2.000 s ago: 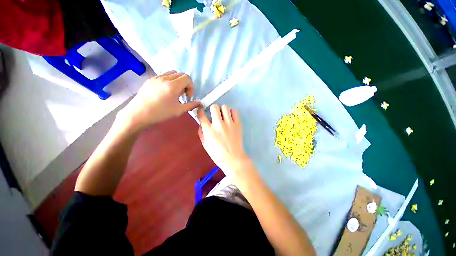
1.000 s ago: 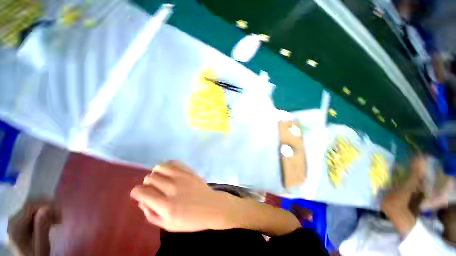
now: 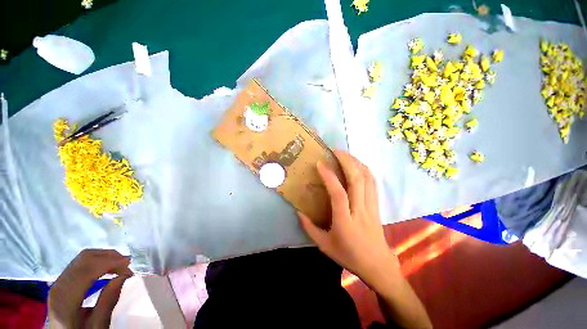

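Observation:
A brown cardboard piece (image 3: pixel 241 138) lies tilted on the pale sheeting in front of me. It bears dark stains, a white disc (image 3: pixel 272 175), and a white dab with a green bit (image 3: pixel 258 114) near its far end. My right hand (image 3: pixel 341 205) grips the near right end of the cardboard, thumb on the near edge and fingers over the other side. My left hand (image 3: pixel 90 283) is at the table's near edge, lower left, fingers curled with thumb and index finger close together. Whether it holds anything small cannot be told. A yellow pile (image 3: pixel 96 177) with dark tweezers (image 3: pixel 93 125) lies to the left.
Yellow-and-white pieces (image 3: pixel 441 103) lie in a loose pile on the right, with another pile (image 3: pixel 564 83) farther right. A white tape strip (image 3: pixel 341 71) runs beside the cardboard. A white bottle (image 3: pixel 64 53) lies on the teal table edge. A blue stool (image 3: pixel 476 225) stands below right.
The view has swung right, toward the cardboard. My right hand has come off the near table edge and taken hold of the cardboard. My left hand is now at the lower left.

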